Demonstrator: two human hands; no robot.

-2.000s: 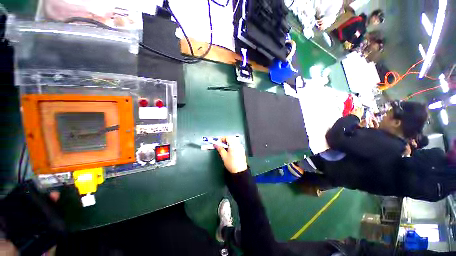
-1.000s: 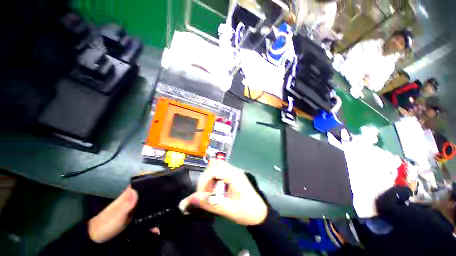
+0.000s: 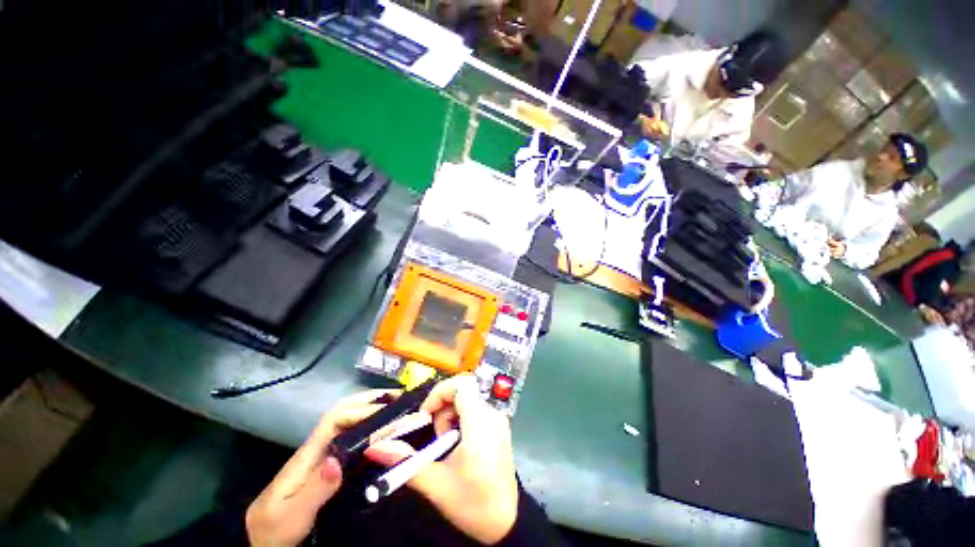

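My left hand holds a dark thermostat unit, tilted edge-on, in front of the test jig. My right hand holds a white marker pen and its fingers also touch the unit. The pen's dark end is not clearly visible. The clear jig lies just beyond my hands, with its orange nest showing a grey centre. The yellow clamp piece is partly hidden by my hands. The red switch is lit.
Units stand on black foam trays at left. A black foam sheet lies at right. A thin cable lies left of the jig. Blue tape dispenser and black stacked parts are at back right. People sit across the bench.
The view has swung left and back. My right hand, earlier on the bench with the pen, is now at the unit in my left hand. The pen now points toward me, lower left.
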